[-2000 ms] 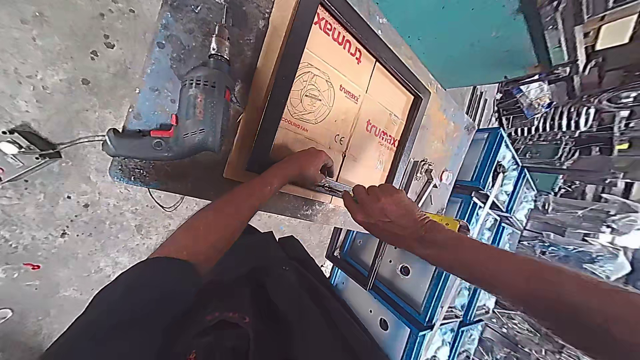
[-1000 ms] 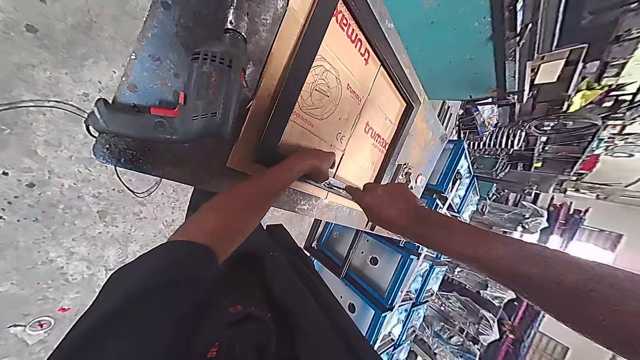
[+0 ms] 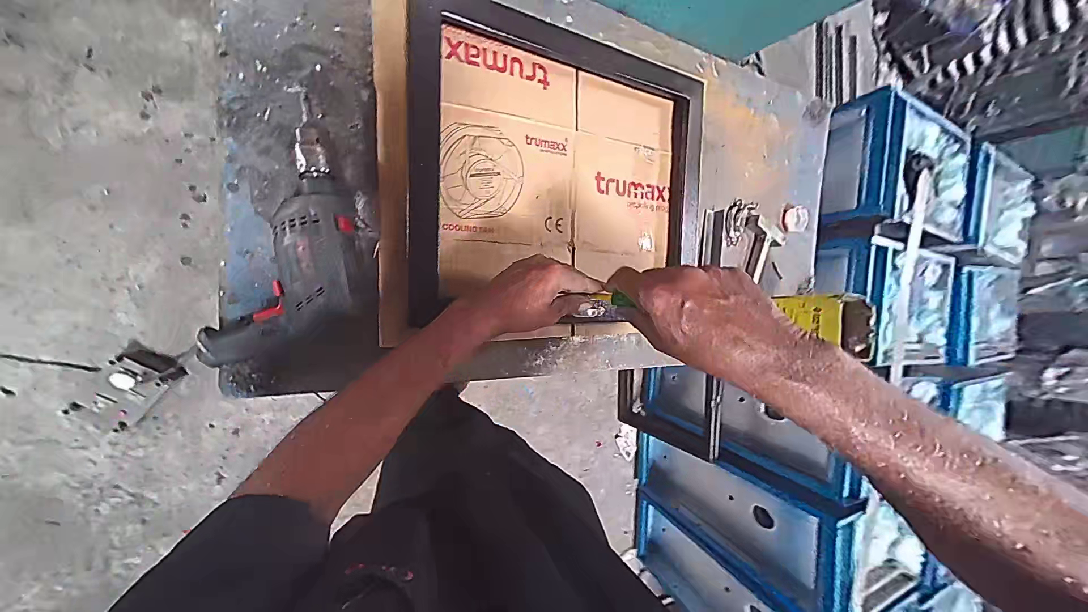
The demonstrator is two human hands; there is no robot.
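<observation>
My right hand (image 3: 701, 310) is closed around the green handle (image 3: 622, 298) of a thin hand tool, perhaps a screwdriver; its tip is hidden by my fingers. Facing it, my left hand (image 3: 531, 293) has its fingertips on the near side of a black rectangular frame (image 3: 425, 170), where a small shiny metal piece (image 3: 591, 311) shows between the two hands. Whether the left fingers grip that piece cannot be told. The frame lies over a flat printed cardboard sheet (image 3: 510, 170) on the metal workbench (image 3: 544, 357).
A grey power drill (image 3: 314, 246) with a red trigger lies at the bench's left. Beyond my right hand are a yellow box (image 3: 820, 319) and small metal parts (image 3: 752, 242). Blue-edged metal cabinets (image 3: 739, 510) stand right of the bench. A teal panel (image 3: 722, 25) is at the top.
The view has shifted and turned. Both hands stay together at the near side of the frame, and the green handle now shows at my right hand.
</observation>
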